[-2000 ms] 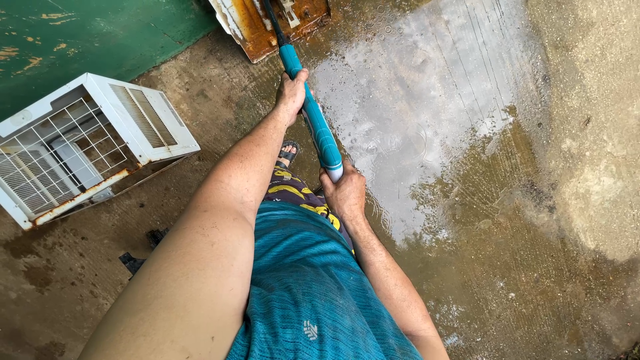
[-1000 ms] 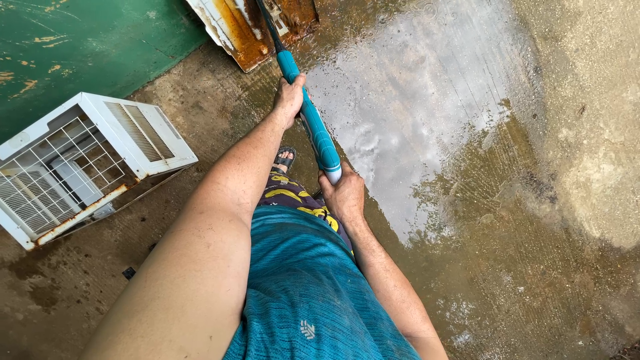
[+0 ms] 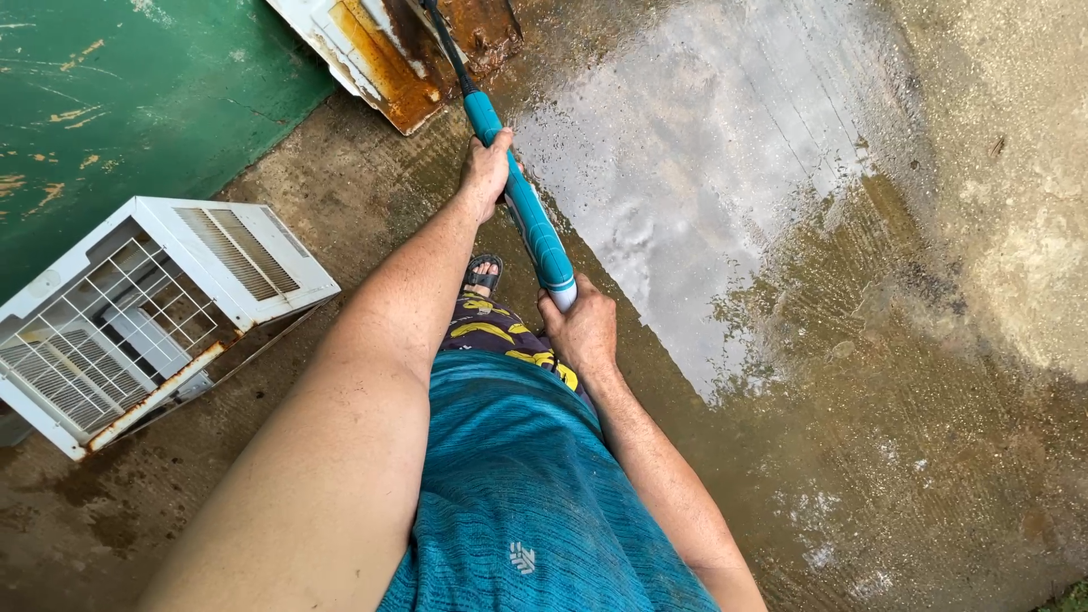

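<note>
A teal pressure-washer wand [image 3: 531, 217] with a black lance runs from my waist up to the top edge. My left hand [image 3: 488, 170] is wrapped around its upper body, close to the black lance. The wand's pale rear end sits in my right hand [image 3: 585, 323]. Above, the lance passes over a rusty white metal panel [image 3: 387, 72] on the ground; the lance's tip is out of view, and I cannot tell whether water comes out.
A white metal air-conditioner casing [image 3: 255, 255] with a wire grid and rust stands on the concrete at left. Behind it is a scratched green surface [image 3: 153, 102]. A reflective puddle [image 3: 663, 195] covers wet concrete at right. My sandalled foot [image 3: 483, 274] shows below the wand.
Both hands keep hold of the wand. The rusty panel and the casing sit slightly differently in the picture as the view shifts a little.
</note>
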